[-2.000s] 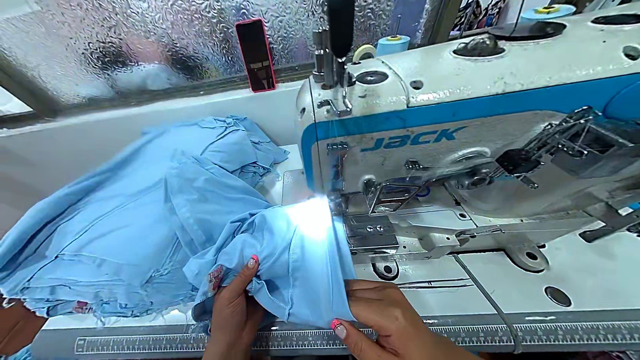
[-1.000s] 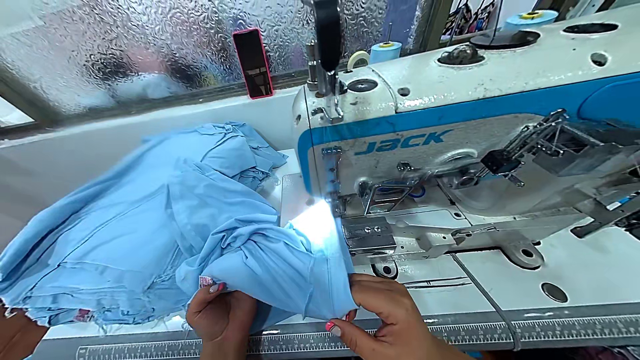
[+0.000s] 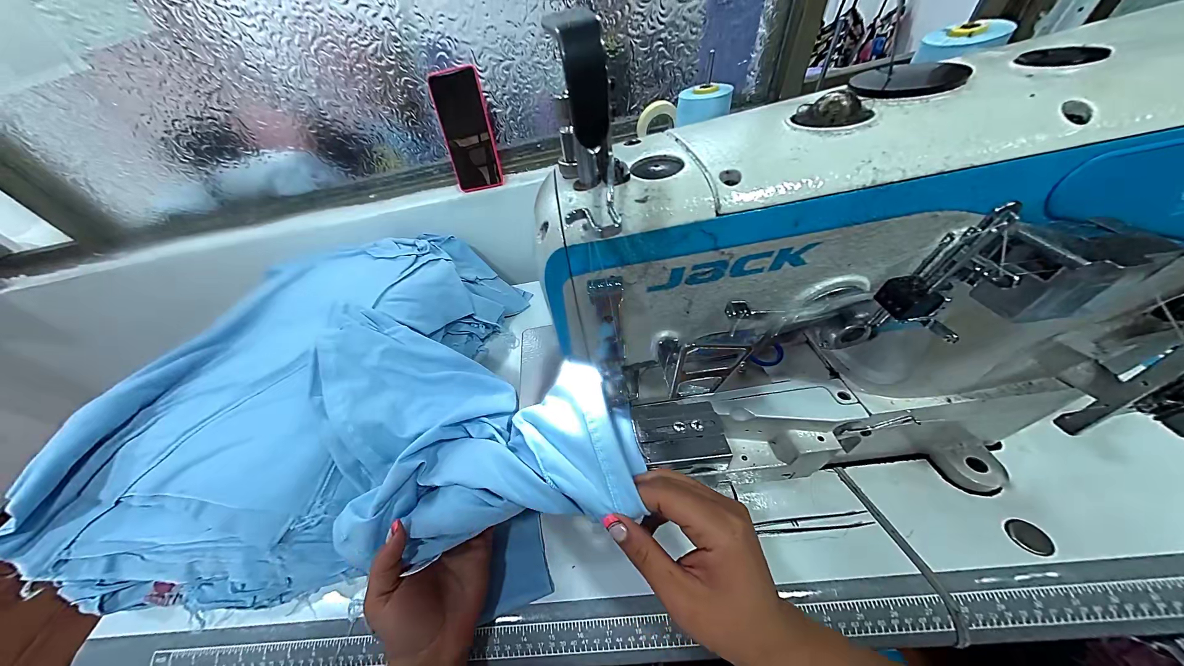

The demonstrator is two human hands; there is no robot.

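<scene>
Light blue fabric [image 3: 573, 444] lies under the needle area of a white and blue Jack sewing machine [image 3: 610, 370], lit by a bright lamp spot. My right hand [image 3: 703, 555] pinches the fabric's near edge between thumb and fingers, just in front of the presser foot area. Left of it, my left hand [image 3: 430, 592] is cupped under a bunched fold, its thumb against the cloth. The foot and needle are partly hidden by glare. A large pile of the same blue fabric [image 3: 231, 398] with frayed edges spreads over the left of the table.
A printed ruler strip [image 3: 1017, 601] runs along the table's front edge. A phone [image 3: 465, 128] leans at the window behind. Thread spools [image 3: 705, 104] stand beyond the machine. A cord [image 3: 897, 546] crosses the table at right. Part of another person's arm [image 3: 37, 620] shows at lower left.
The fabric by my left hand has been regathered into a twisted fold, and a flat blue piece now shows below it. My right hand still holds the edge near the machine.
</scene>
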